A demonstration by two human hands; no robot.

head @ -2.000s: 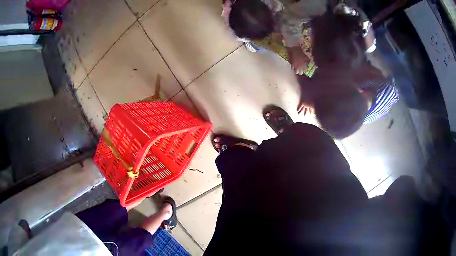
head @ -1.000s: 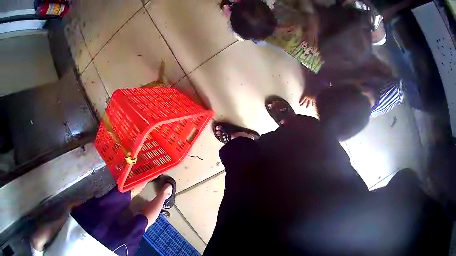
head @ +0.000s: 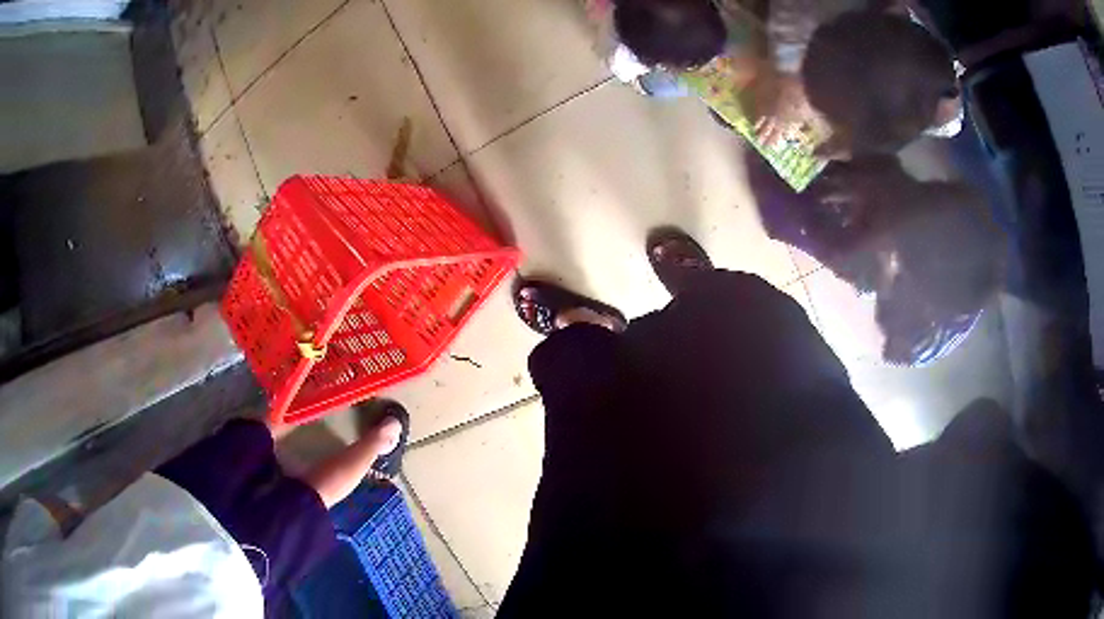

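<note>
A red plastic crate with slotted sides stands on the tiled floor left of my feet, its open side facing toward the lower right. A yellow strap is knotted on its rim and runs along its side. A blue crate lies lower down at the bottom edge, partly hidden by another person's dark shorts. My left hand and my right hand are not in the picture. My dark clothing covers the lower middle, with my sandals above it.
A person in a white top and dark shorts is at the lower left, one sandalled foot beside the red crate. Several people crouch or sit close together at the upper right around a colourful printed item. A dark ledge is at the left.
The red crate sits slightly higher in view and more of the blue crate shows. The people at the upper right have shifted their heads and arms. The red item at the top left has left the view.
</note>
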